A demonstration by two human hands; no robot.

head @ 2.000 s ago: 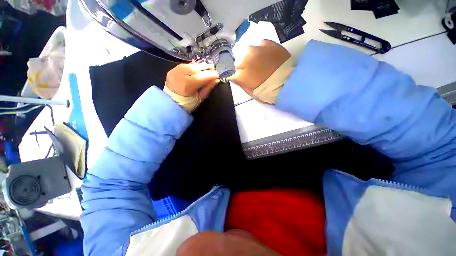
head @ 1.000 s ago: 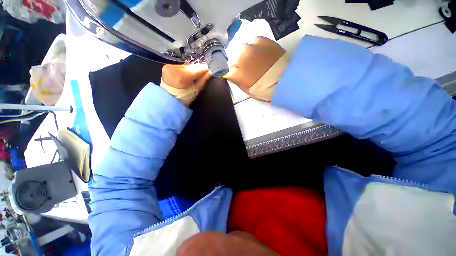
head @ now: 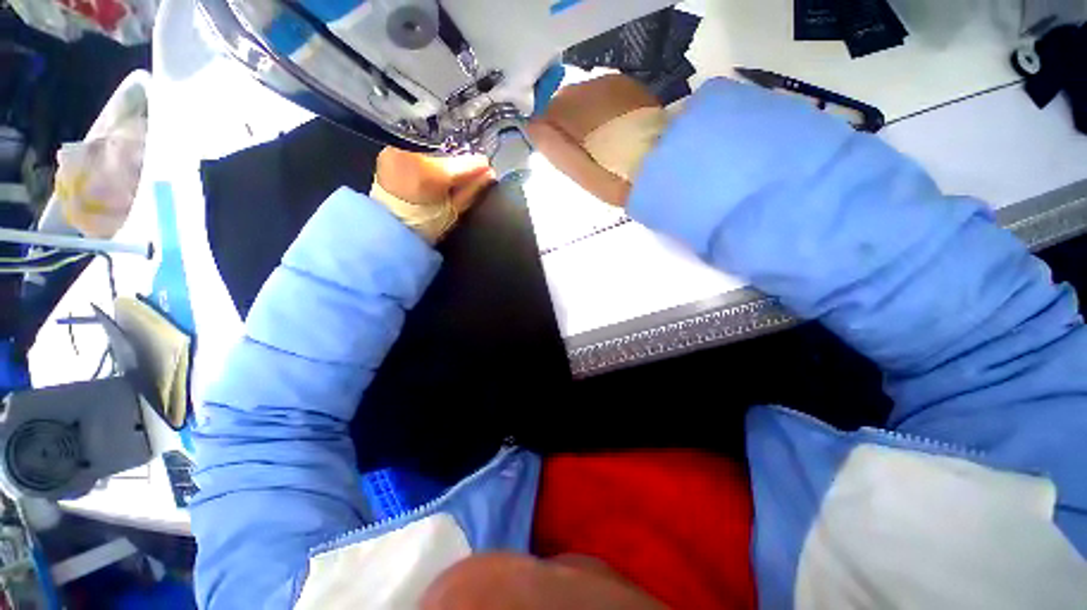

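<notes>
A large black fabric piece [head: 465,310] lies on the white table under the sewing machine and hangs over its front edge. My left hand [head: 423,188] is at the needle area, fingers together on the fabric's upper part. The sewing machine head [head: 346,60] is above, with a grey cylinder [head: 510,150] beside the needle. My right hand [head: 590,125] is just right of the cylinder, its fingertips partly hidden behind the machine parts. Whether it holds anything cannot be seen. Glare blurs the needle area.
Black printed labels [head: 650,50] lie behind my right hand, with more labels [head: 849,24] at the top right. Black thread snips [head: 817,98] lie partly behind my right sleeve. A measuring scale [head: 679,334] runs along the table's front edge. A blue bin [head: 387,492] shows near my lap.
My right hand has shifted slightly up and away from the needle. My right sleeve now covers part of the snips. The camera view has shifted a little.
</notes>
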